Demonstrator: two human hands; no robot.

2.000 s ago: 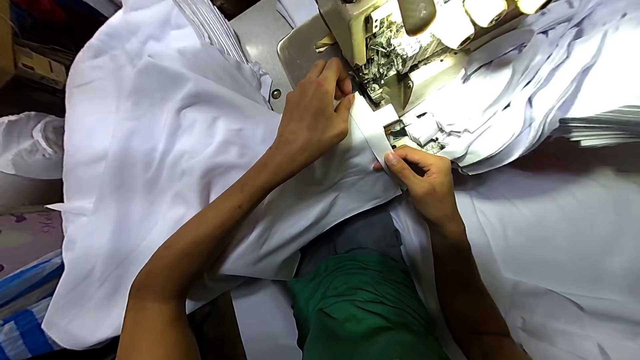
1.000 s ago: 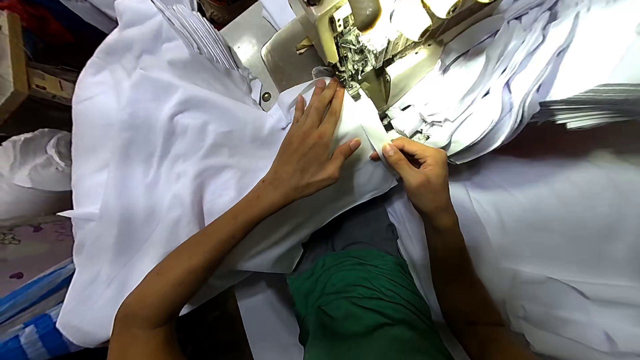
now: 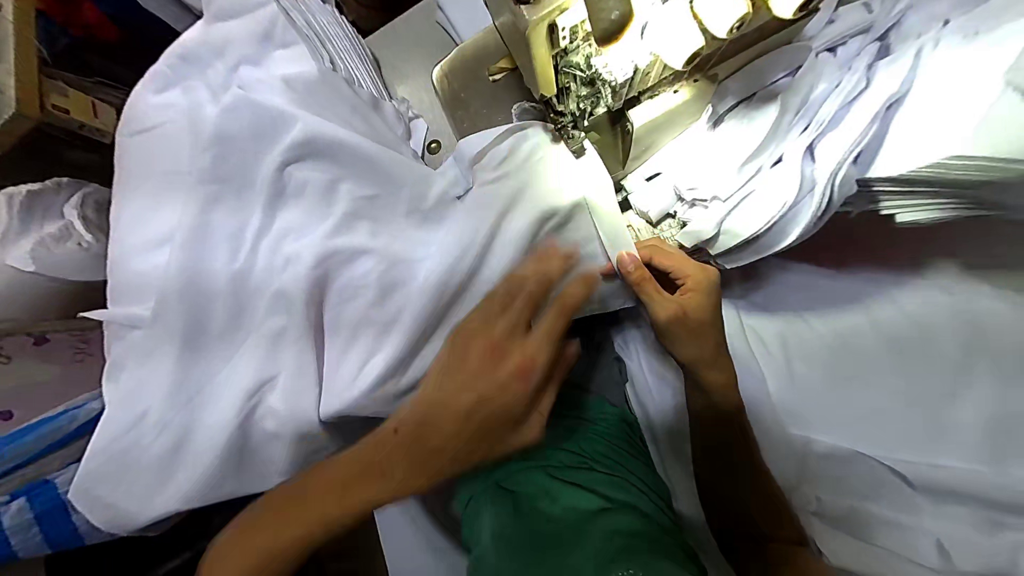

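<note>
White fabric (image 3: 240, 264) spreads from the left up to the needle area of a sewing machine (image 3: 588, 88). A narrow white strip (image 3: 606, 204) lies along the fabric's right edge and reaches up to the presser foot. My right hand (image 3: 676, 300) pinches the lower end of the strip and the fabric edge between thumb and fingers. My left hand (image 3: 504, 352), blurred, is over the fabric's lower edge with its fingers apart and pointing at the strip; whether it touches the cloth cannot be told.
Cut white pieces (image 3: 800, 136) lie piled right of the machine, and a folded stack (image 3: 344, 48) lies behind the fabric. More white cloth (image 3: 880, 384) covers the lower right. At the left edge are a white bundle (image 3: 56, 228) and a blue-striped bag (image 3: 48, 512).
My left hand has come away from the presser foot, back toward my body and down the fabric. My right hand still pinches the strip's end.
</note>
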